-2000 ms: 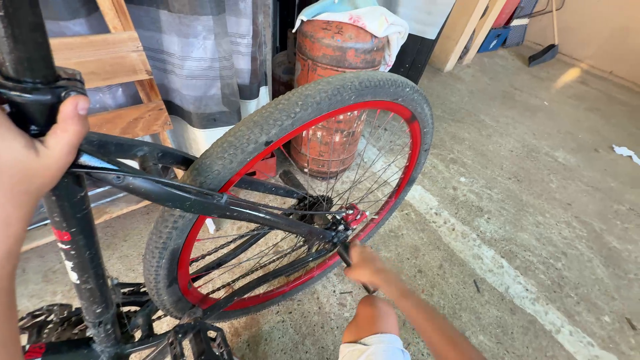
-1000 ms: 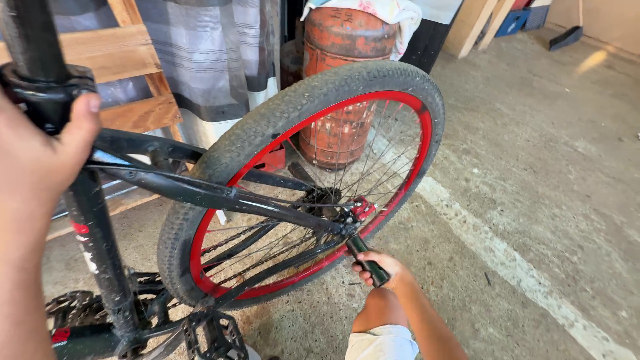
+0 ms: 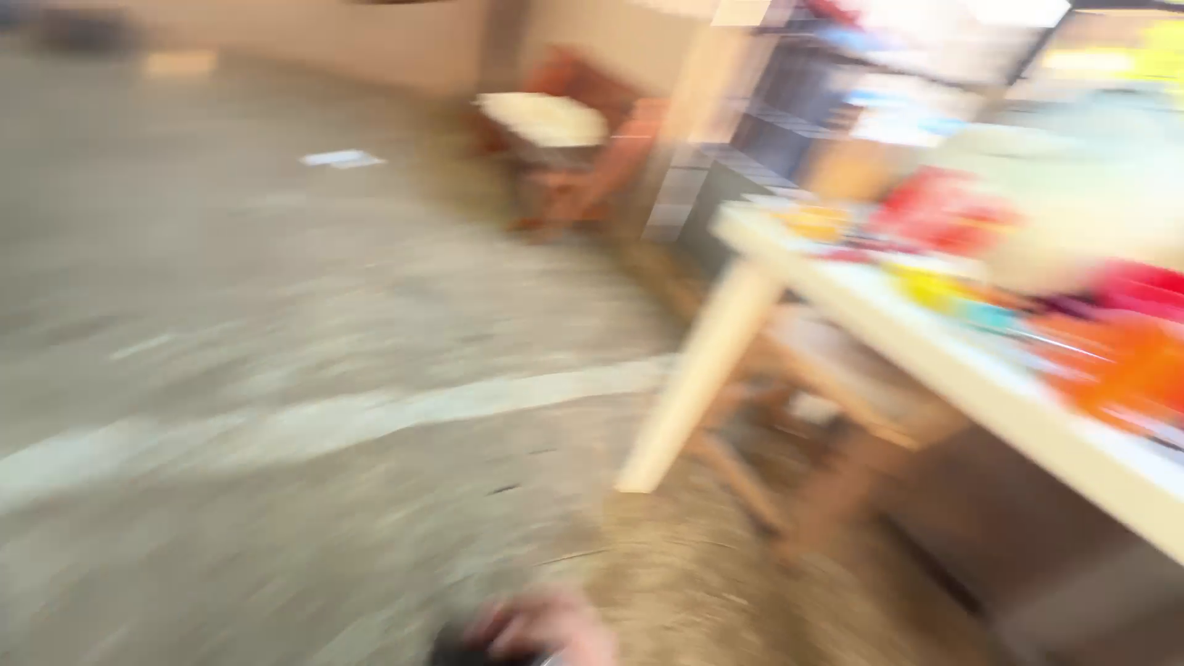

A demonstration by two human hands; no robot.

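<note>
Motion blur softens the whole head view. At the bottom edge, my right hand [image 3: 546,629] is partly in the picture, its fingers around a dark object [image 3: 462,646] that is cut off by the edge. What the object is cannot be told from this frame; it looks black. My left hand is outside the view, and so is the bicycle. Up and to the right of my right hand stands a pale table [image 3: 925,356] with a slanted leg.
Blurred red, orange [image 3: 1124,365] and yellow items lie on the table. A wooden stool or bench [image 3: 832,370] is beneath it. Farther back stands a reddish-brown chair [image 3: 592,176] with a cream cushion [image 3: 546,118]. A white scrap [image 3: 342,159] lies on the concrete floor.
The view has swung far to the right, away from the bicycle. My right hand, earlier at the rear hub with a dark-handled tool, is now at the bottom edge.
</note>
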